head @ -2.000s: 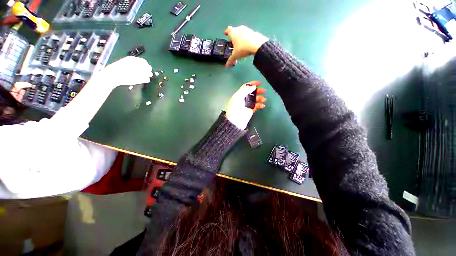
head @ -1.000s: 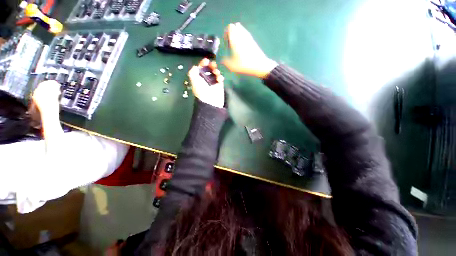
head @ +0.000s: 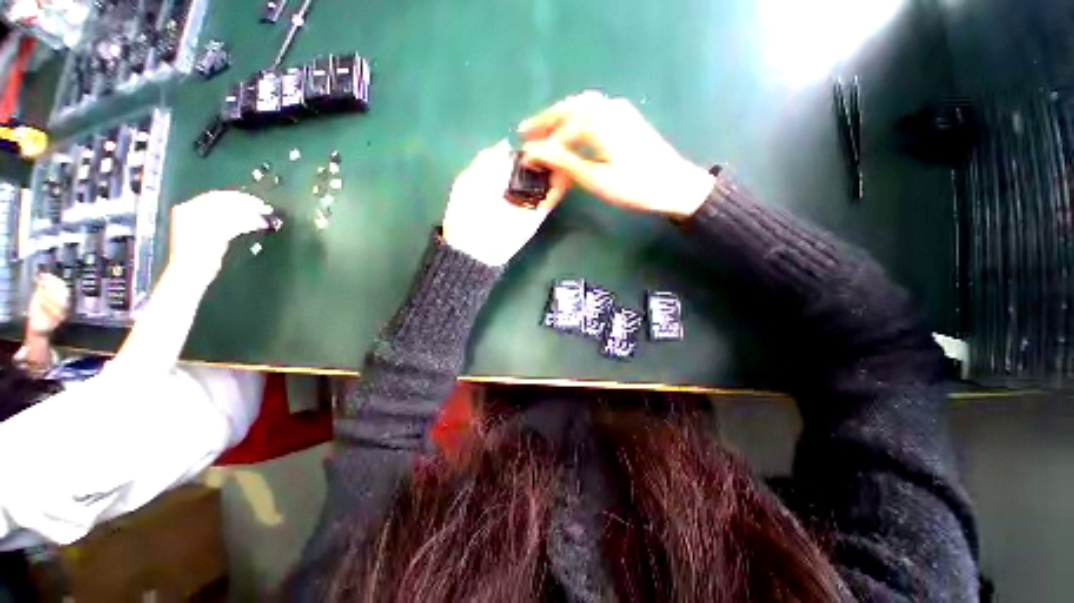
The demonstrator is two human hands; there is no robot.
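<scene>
My left hand (head: 495,210) holds a small black battery pack (head: 528,180) above the mat. My right hand (head: 601,153) is bent over it, its fingers at the top of the pack; whether they pinch anything is hidden. Several flat black packs with white print (head: 598,311) lie near the table's front edge, in front of me. A row of black packs (head: 297,90) stands at the upper left.
A neighbour's hand (head: 224,224) is beside tiny white pieces (head: 322,189) on the left. Clear trays of black devices (head: 144,224) lie far left. Dark tweezers (head: 848,136), a black lump (head: 939,132) and ribbed stacked trays (head: 1022,236) are at right.
The view has shifted right, so the row and trays appear further left. My hands have come together over the pack. The neighbour's hand is back near the white pieces.
</scene>
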